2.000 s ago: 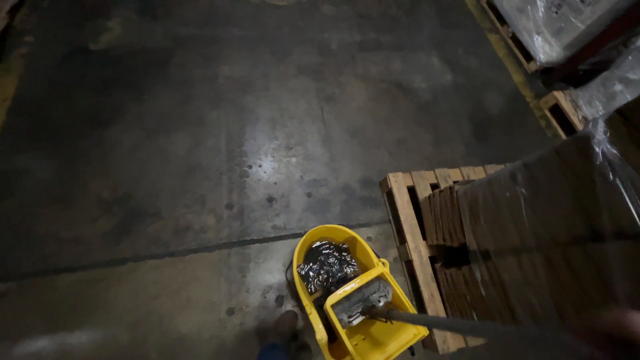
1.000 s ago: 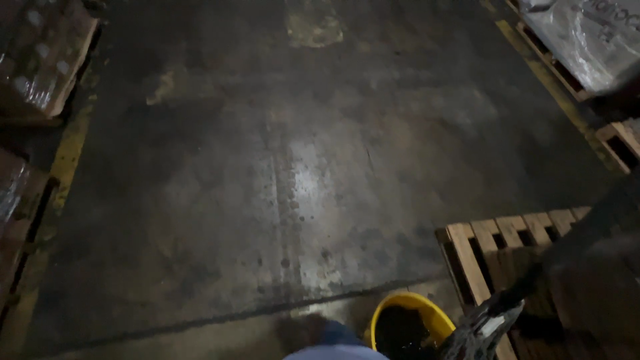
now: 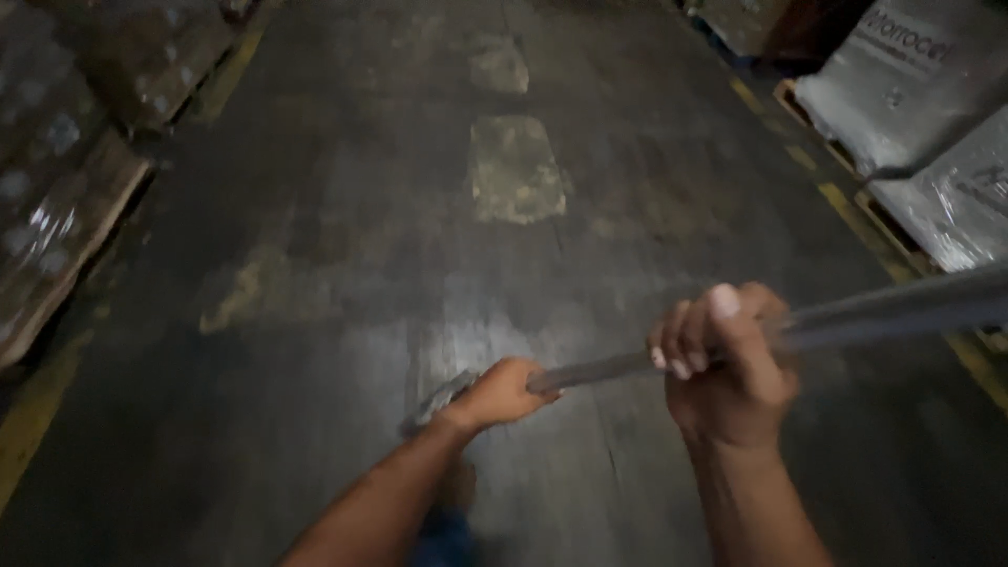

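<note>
A long grey mop handle (image 3: 606,370) slants from the right edge down toward the lower middle. My left hand (image 3: 504,391) is closed around its lower part. Farther up the same handle, nearer the camera, my right hand (image 3: 728,346) grips it. Just beyond my left wrist, the grey mop head (image 3: 449,398) shows at the floor, blurred and partly hidden by my hand and forearm. Below my left hand, part of a shoe and blue clothing are in view.
Dark concrete floor (image 3: 354,236) with worn, pale patches (image 3: 516,169) runs ahead between yellow lines (image 3: 31,425). Wrapped goods on pallets (image 3: 71,276) line the left side. White wrapped sacks (image 3: 906,79) bearing writing stand on pallets at the right.
Both hands have come into clear view on the handle. The mop head, over the yellow bucket earlier, is now at the floor. Bucket and near pallet have left view as the view moved.
</note>
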